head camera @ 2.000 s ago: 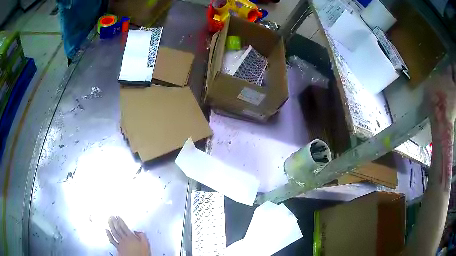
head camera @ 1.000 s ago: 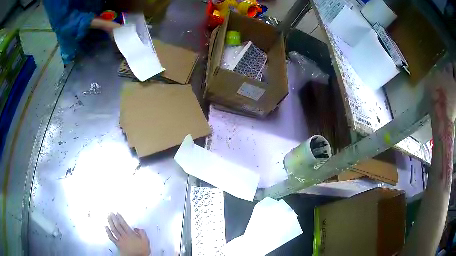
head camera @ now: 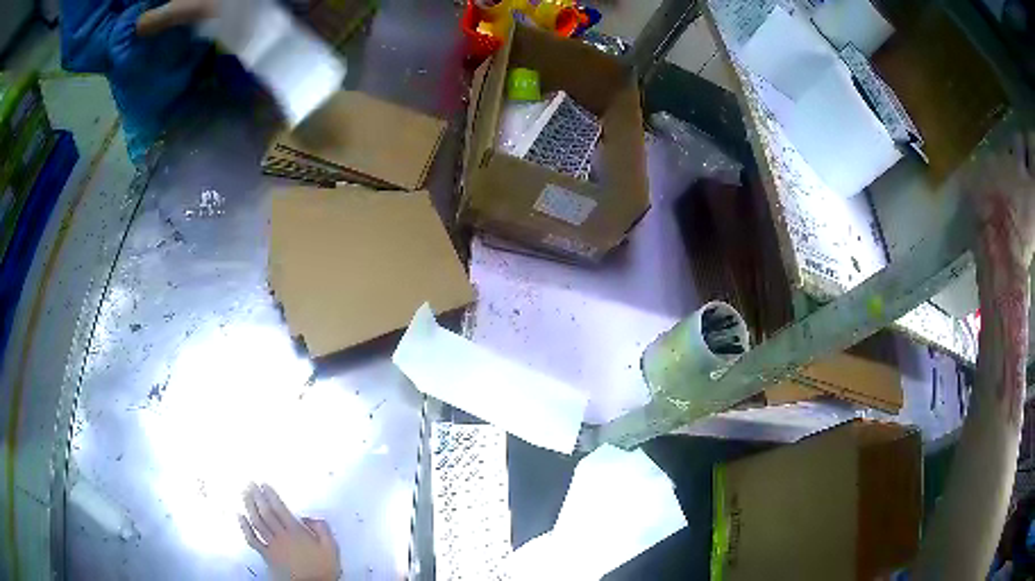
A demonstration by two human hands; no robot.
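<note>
My left hand (head camera: 291, 536) lies with its fingers apart on the shiny metal bench (head camera: 182, 295) at the bottom left and holds nothing. My right arm runs up the right edge, and my right hand (head camera: 1004, 182) is at the upper end of the grey-green upright post (head camera: 794, 340); its fingers are too blurred to tell its grip. A printed label sheet (head camera: 472, 499) lies at the bottom middle. Blank white papers (head camera: 619, 516) lie beside it, and another white strip (head camera: 490, 384) lies above.
Cardboard pads (head camera: 363, 267) are stacked on the bench. Behind are an open parts carton (head camera: 556, 170) and a person's blue sleeve (head camera: 136, 68) with a blurred white sheet (head camera: 278, 62). A tube holder (head camera: 695, 350) stands by the post. A shipping carton (head camera: 794, 505) is at bottom right.
The other person came in at the upper left, and the white printed stack there is gone from the cardboard. A white sheet has moved up and left with their hand. My hands have stayed put.
</note>
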